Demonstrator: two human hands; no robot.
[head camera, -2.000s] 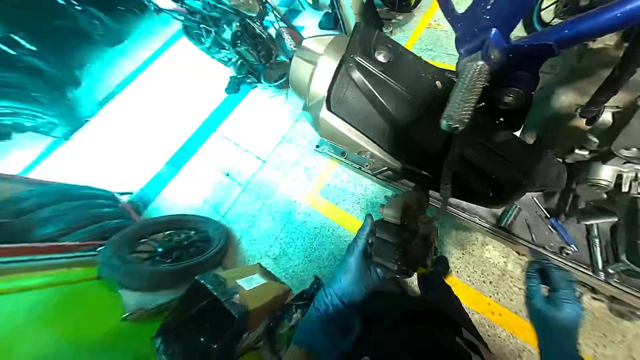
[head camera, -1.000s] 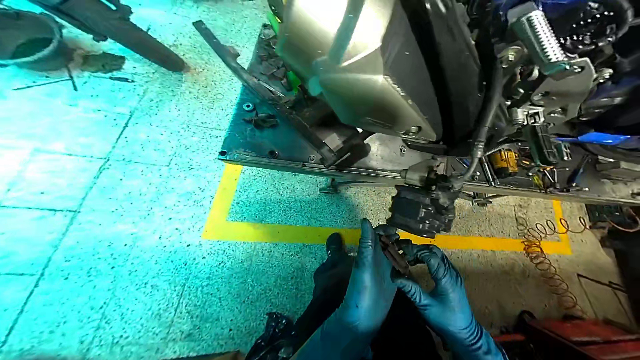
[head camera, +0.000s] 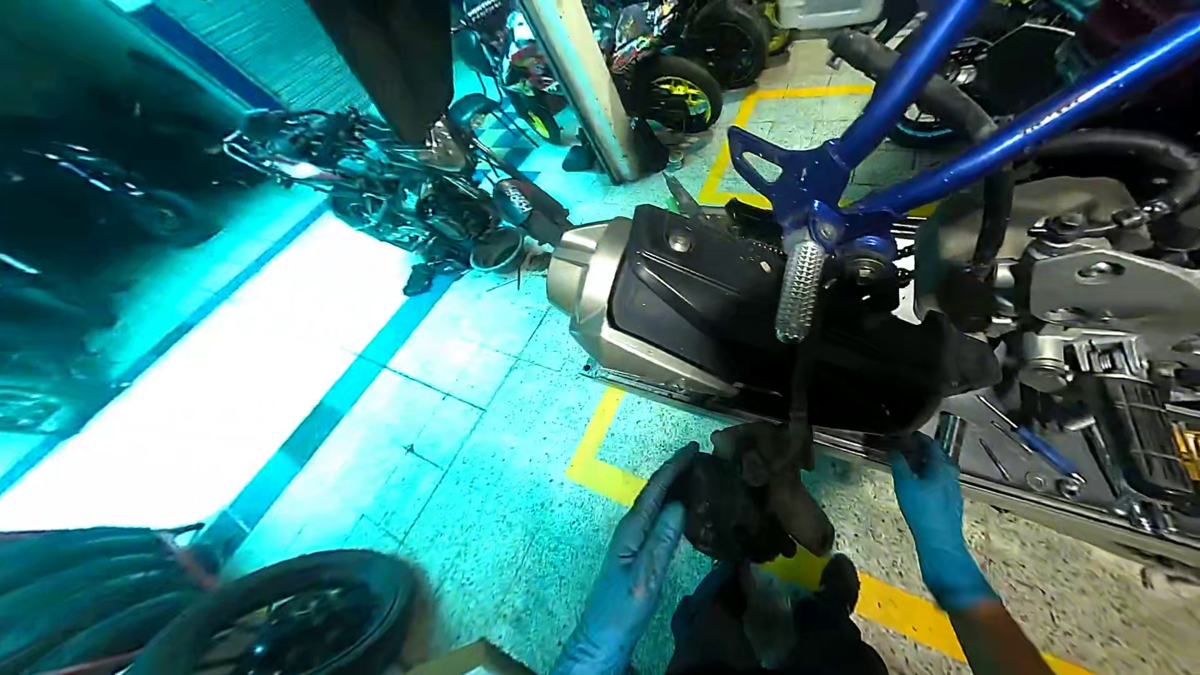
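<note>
My left hand, in a blue glove, is wrapped against the side of a dark brake caliper that hangs from a black hose. To the right, my gloved right hand reaches to the edge of the metal lift platform; its fingertips meet something dark, and whether they grip it is unclear. A socket stands close beside them. Above the hands lies the exhaust muffler with its black cover, and a ribbed metal footpeg sits on the blue frame.
A blue-handled screwdriver and other small tools lie on the platform at right. A wheel with a tyre is at bottom left, beside a cardboard box. Parked motorcycles and a pillar stand behind. Yellow lines mark the floor.
One second ago both hands were together at small dark parts below the caliper. Now the left is on the caliper and the right is apart at the platform edge. The view has swung widely.
</note>
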